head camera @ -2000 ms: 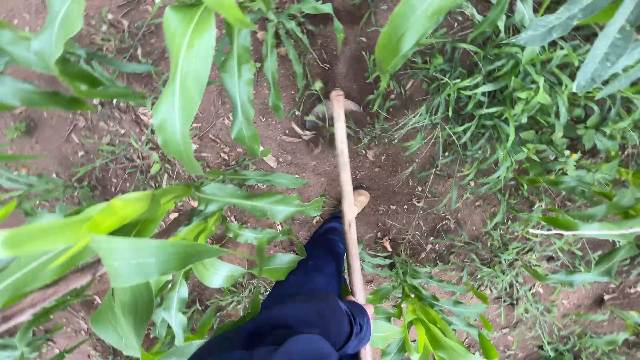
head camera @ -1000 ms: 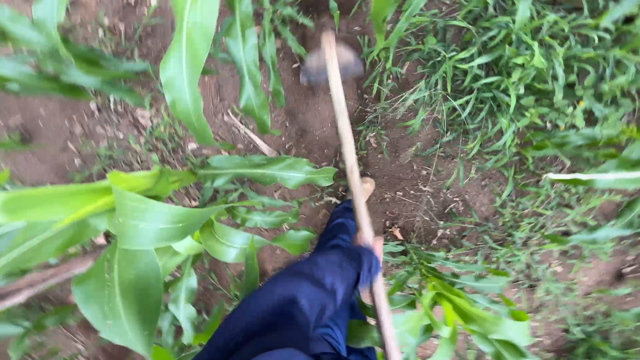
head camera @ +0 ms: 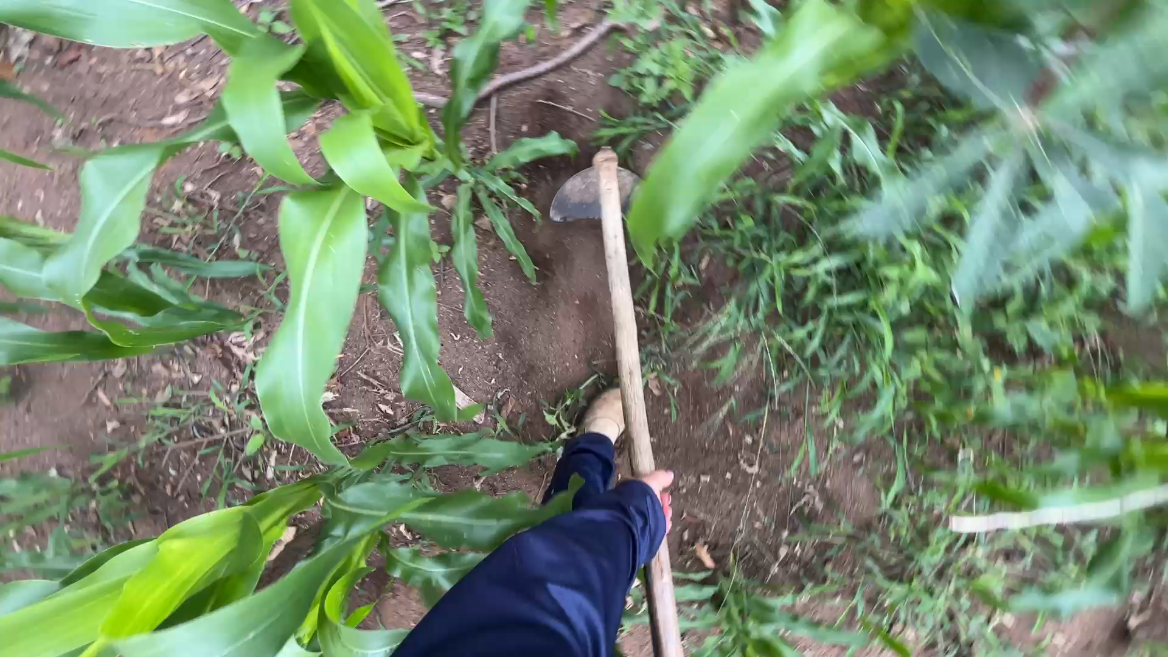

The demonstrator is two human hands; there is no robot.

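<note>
A hoe with a long wooden handle runs from the upper middle down to the bottom edge. Its rounded metal blade is at the top end, low over or touching the brown soil beside a maize plant. My left hand, at the end of a dark blue sleeve, is closed around the handle's lower part; its fingers show on the right side and the sleeve hides part of the hand. My right hand is out of view.
Maize plants with broad leaves stand on the left. Dense grass and weeds cover the right. A light-coloured shoe is beside the handle. A thin curved stem or root lies beyond the blade.
The hoe blade, blurred in the earlier frames, now shows more clearly near a maize plant. My left hand stays on the handle. The view has shifted.
</note>
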